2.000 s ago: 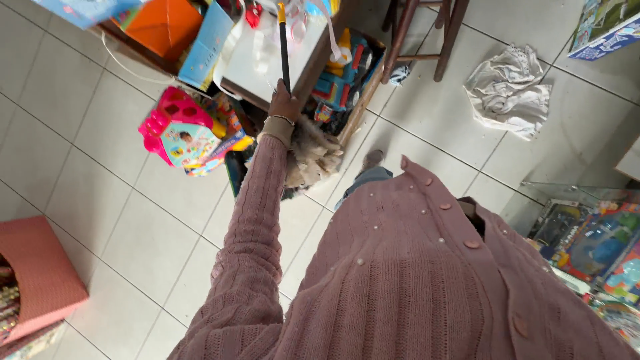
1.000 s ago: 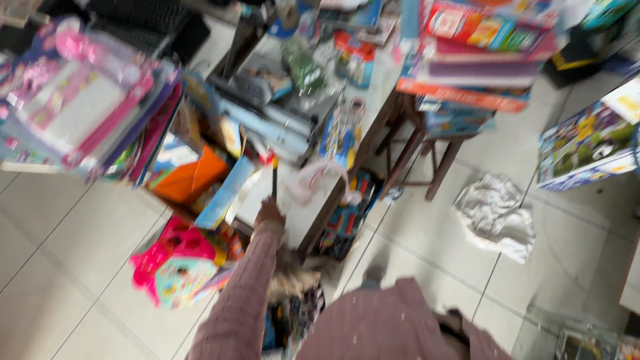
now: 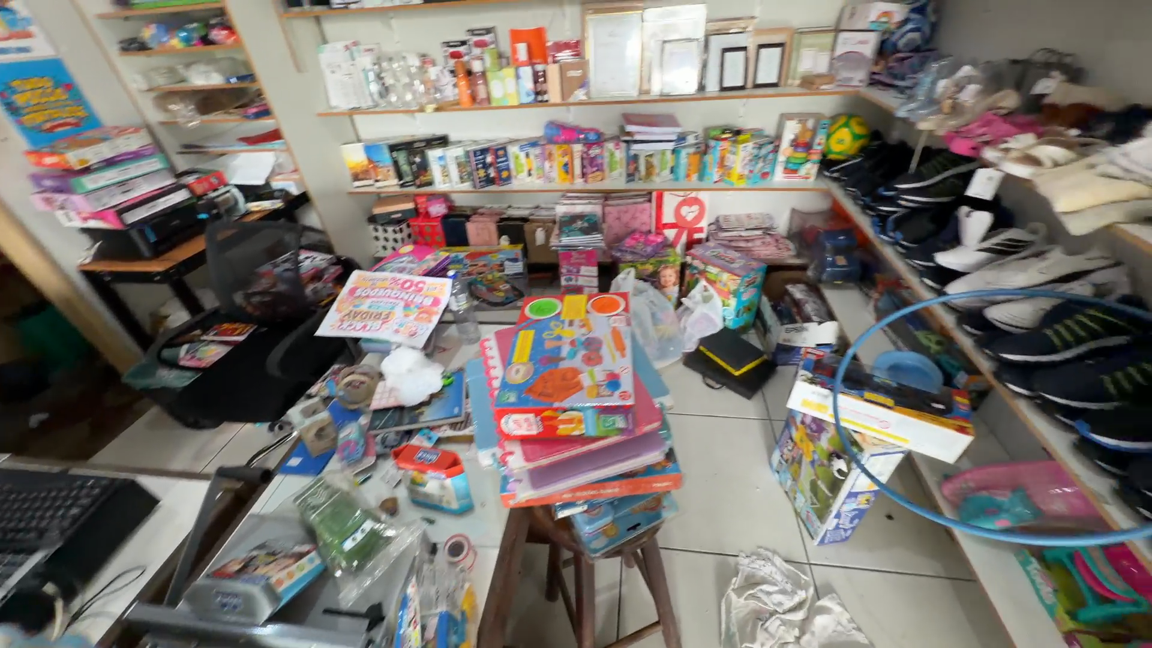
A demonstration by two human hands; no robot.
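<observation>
Neither of my hands shows in the view of now, so what they hold or touch is hidden. Nearest in front is a wooden stool (image 3: 583, 589) bearing a stack of boxes and folders, topped by a blue and red craft box (image 3: 567, 360). Left of it, a cluttered table (image 3: 490, 526) carries a green toy car in clear plastic (image 3: 346, 522), a red and blue packet (image 3: 434, 477), a white fluffy ball (image 3: 412, 375) and a printed sheet (image 3: 385, 308).
A crumpled white cloth (image 3: 765, 598) lies on the tiled floor. At right, a blue hoop (image 3: 841, 423) juts past shelves of shoes (image 3: 1035, 297). A black office chair (image 3: 261, 337) and a keyboard (image 3: 54, 513) are at left; stocked shelves (image 3: 576, 106) line the back wall.
The view has swung up toward the back wall. The hand holding a dark stick with a yellow end in the earlier frames is out of view.
</observation>
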